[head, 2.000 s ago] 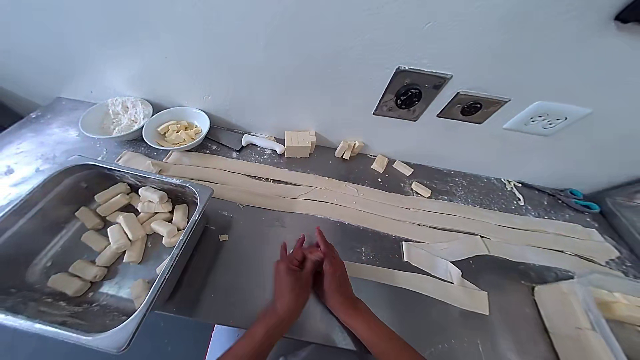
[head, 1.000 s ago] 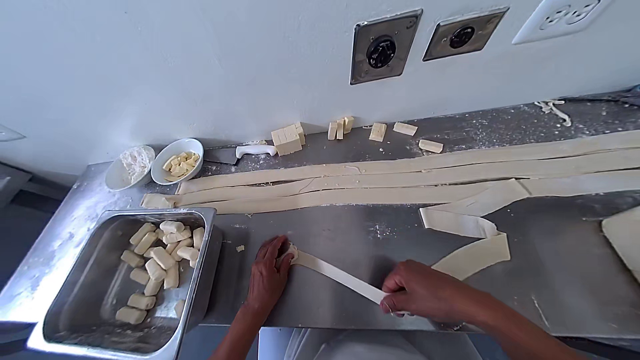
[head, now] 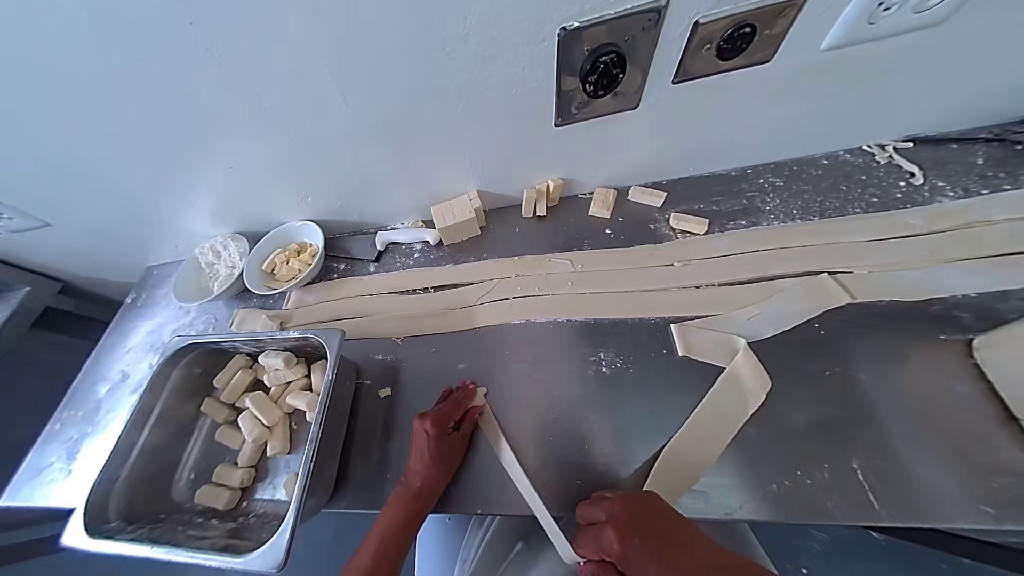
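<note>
My left hand (head: 444, 436) is on the steel table, its fingers closed around the far end of a dough strip (head: 524, 480). My right hand (head: 640, 536) grips the same strip at the table's front edge, and the strip runs narrow and taut between the two. From the right hand the dough continues as a wide folded band (head: 712, 400) up to the long dough strips (head: 560, 284) lying side by side. To the left, a deep steel pan (head: 332, 432) holds several dough-wrapped pieces (head: 260, 408). What the left fingers cover is hidden.
Along the wall are a bowl of flour (head: 188, 284), a bowl of cut pieces (head: 260, 276), a white-handled knife (head: 408, 237), a sliced pale block (head: 456, 220) and several loose sticks (head: 602, 202). Dough scraps (head: 896, 160) lie back right, another dough piece (head: 1004, 360) at the right edge.
Two seconds ago my hands were together in front of the dough; now they are apart with the strip between them. Since one second ago, my right hand has pulled toward the front edge. The view has shifted.
</note>
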